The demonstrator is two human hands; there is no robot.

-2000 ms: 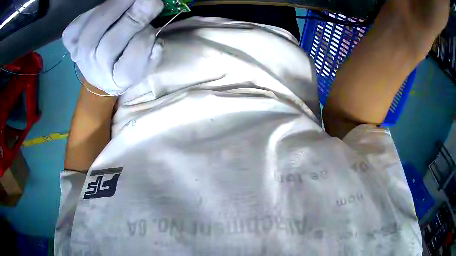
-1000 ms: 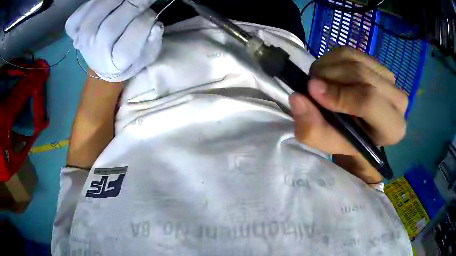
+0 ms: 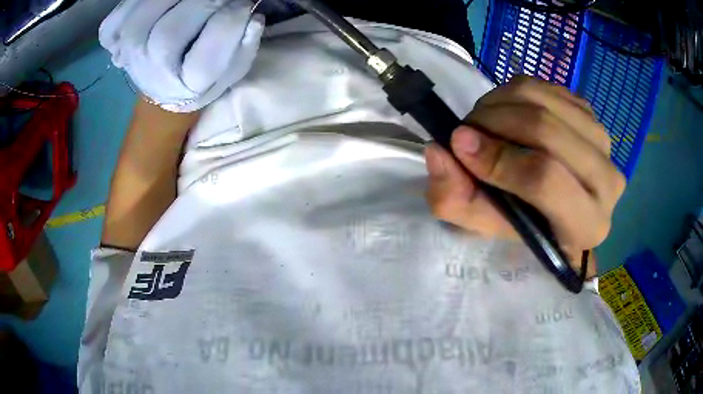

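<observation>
My bare right hand is shut around the black handle of a soldering iron. The iron slants up and left over my apron; its metal barrel runs to the top edge, where the tip is cut off or hard to see. My left hand, in a white glove, is at the top left with curled fingers. A thin silvery strand, which looks like solder wire, loops under the glove and runs off left. The fingertips are near the top edge, and anything held beyond them is out of view. No circuit board shows.
A blue crate is at the upper right, with dark cords over it. A red stool is at the left, with a brown box below it. A yellow label on something blue is at the lower right. The bench edge shows top left.
My right hand, first raised at the upper right, has come down into view with the soldering iron. The green board and white lead at my left glove have gone from view. The glove has shifted slightly up.
</observation>
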